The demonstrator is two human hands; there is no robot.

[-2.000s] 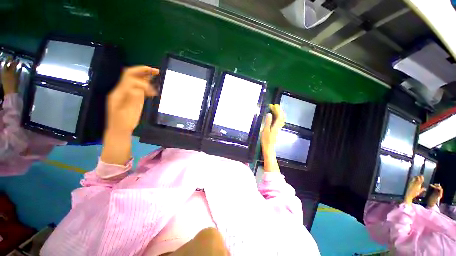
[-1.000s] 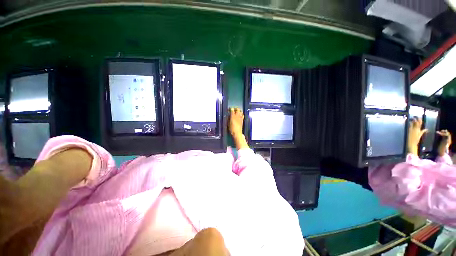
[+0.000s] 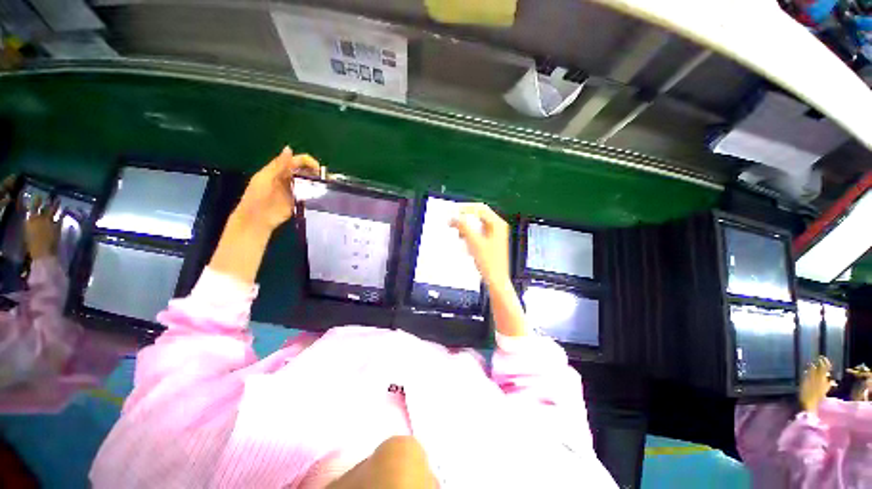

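Two black-bordered tablets lie side by side in a black tray [image 3: 344,313] in front of me. The left tablet [image 3: 349,244] shows a pale screen with small icons under a darker band. The right tablet [image 3: 442,258] shows a bright white screen, with pale marks at its lower edge. My left hand [image 3: 272,196] is at the left tablet's top left corner, its fingers around the edge. A tiny pale piece shows beside the fingertips. My right hand [image 3: 486,234] is over the right tablet's upper right part, fingers bent, with nothing visible in it. Contact with the screen is unclear.
Tablet pairs stand left [image 3: 148,205] and right [image 3: 562,253] on the green bench [image 3: 382,143]. A ribbed black tray stack [image 3: 660,287] is further right. Neighbours' hands show at both sides. A picture sheet [image 3: 344,53] and yellow paper [image 3: 468,10] are behind the bench.
My left hand has come from the lower left up to the left tablet's corner. My right hand has moved from beside the right tablet to over its screen. The view has shifted.
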